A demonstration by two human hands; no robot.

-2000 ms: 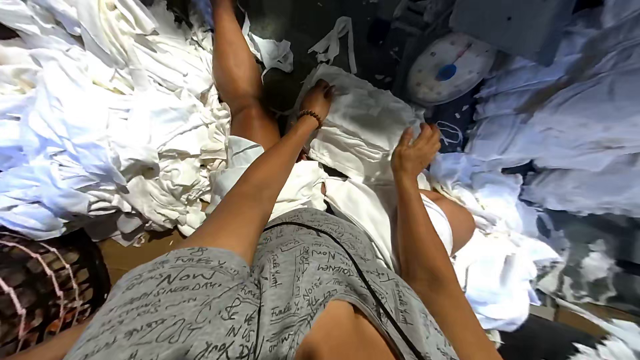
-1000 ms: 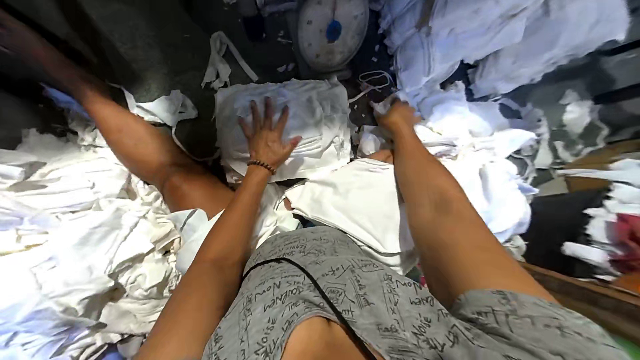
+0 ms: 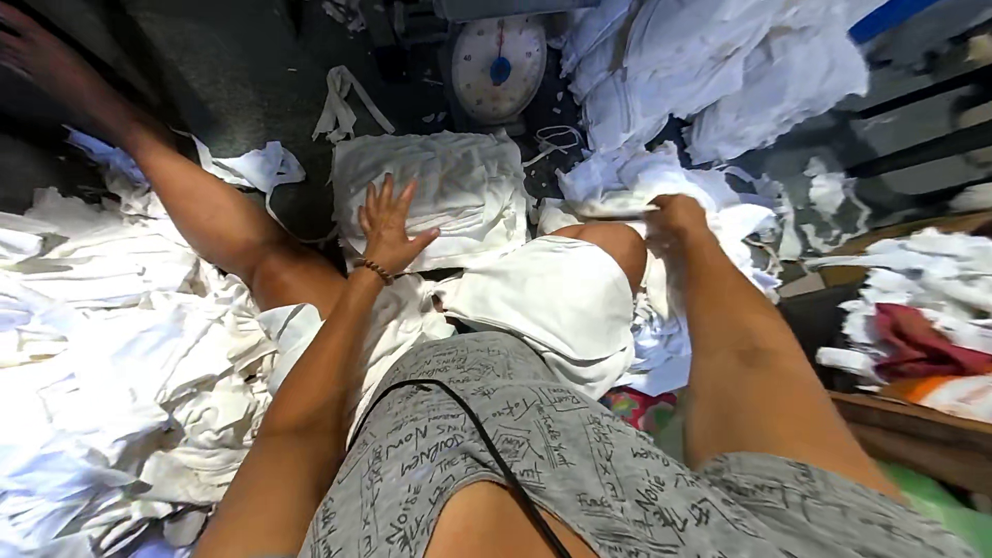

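A squared stack of folded white cloth pieces (image 3: 457, 186) lies on the dark floor in front of me. My left hand (image 3: 391, 229), with a beaded bracelet at the wrist, rests on its left part, fingers spread and palm down. My right hand (image 3: 674, 221) is closed on the edge of a white cloth (image 3: 620, 208) beside my right knee; its fingers are blurred. Another white cloth (image 3: 558, 302) is draped over my right thigh.
Loose white cloth (image 3: 116, 349) is heaped at the left. A round dial scale (image 3: 500, 70) stands beyond the stack. White cloth bundles (image 3: 697, 62) lie at the upper right. A wooden edge (image 3: 914, 446) and scraps with a dark red cloth (image 3: 922, 341) are at the right.
My right hand has left the right side of the stack and moved right to the white cloth by my knee. My left hand stays on the stack. The view has shifted toward the right.
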